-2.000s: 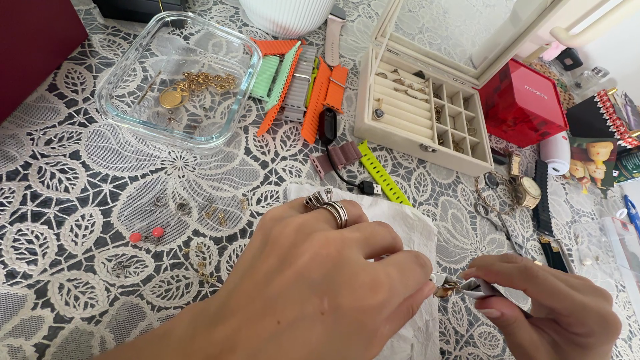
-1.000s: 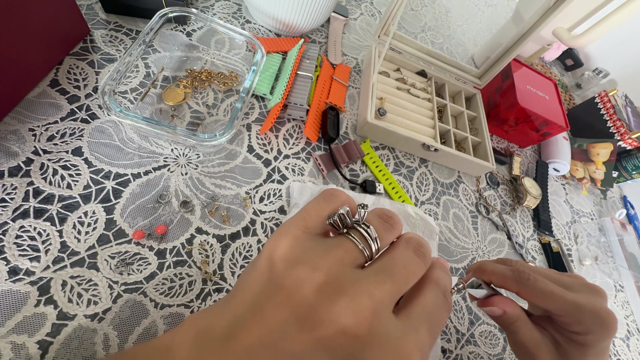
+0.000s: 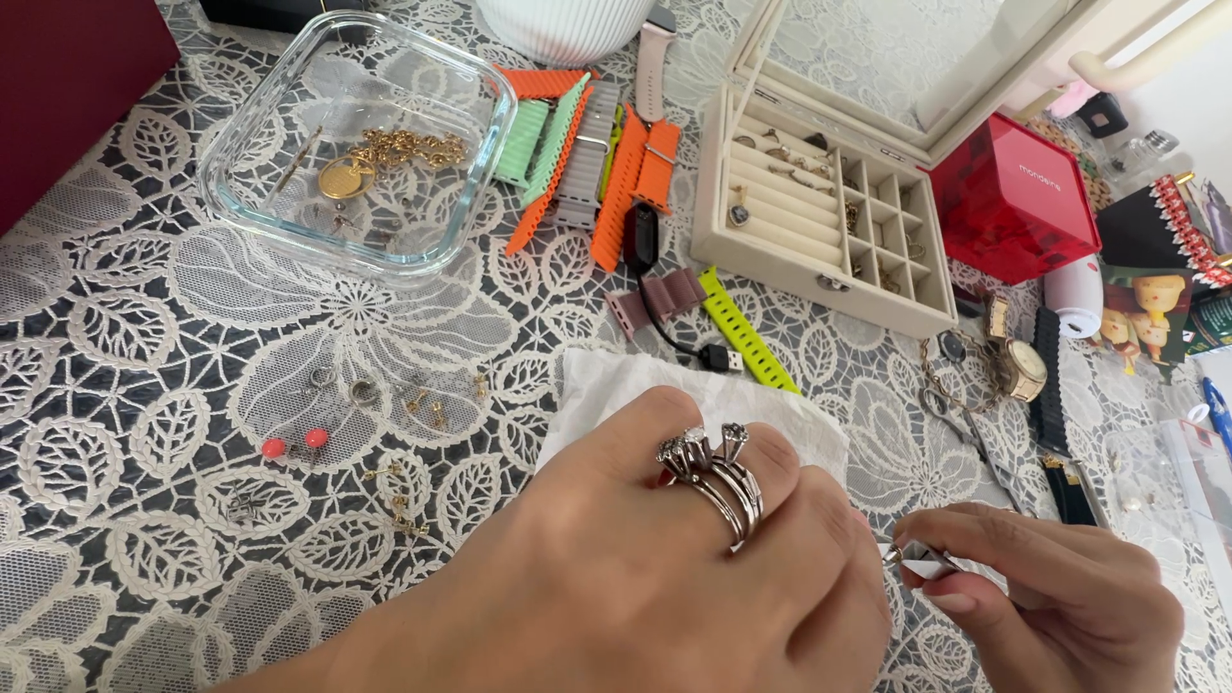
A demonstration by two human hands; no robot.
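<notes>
My left hand [image 3: 664, 549] spans the lower middle, with silver rings [image 3: 717, 481] set with clear stones on one finger. Its fingers curl down over a crumpled white tissue [image 3: 616, 385], and its fingertips are hidden. At the lower right, my right hand [image 3: 1049, 577] pinches a small shiny metal piece [image 3: 924, 560] between thumb and forefinger, close against the left hand's fingers; what kind of piece it is cannot be told. To the left, on the lace tablecloth, lie earrings with coral-red beads [image 3: 316, 438], a small silver ring [image 3: 366, 391] and several tiny gold earrings [image 3: 399, 510].
A glass dish [image 3: 452, 241] holds a gold chain and medallion. Watch bands [image 3: 587, 144], a black charging cable [image 3: 664, 332] and an opened cream jewelry box [image 3: 818, 279] stand beyond the hands. Right of these are a red box [image 3: 1020, 192], a gold watch [image 3: 1022, 371] and scissors [image 3: 972, 433].
My left hand has turned and shifted slightly right, so its rings show more from the side. My right hand has stayed about in place, still pinching the small metal piece.
</notes>
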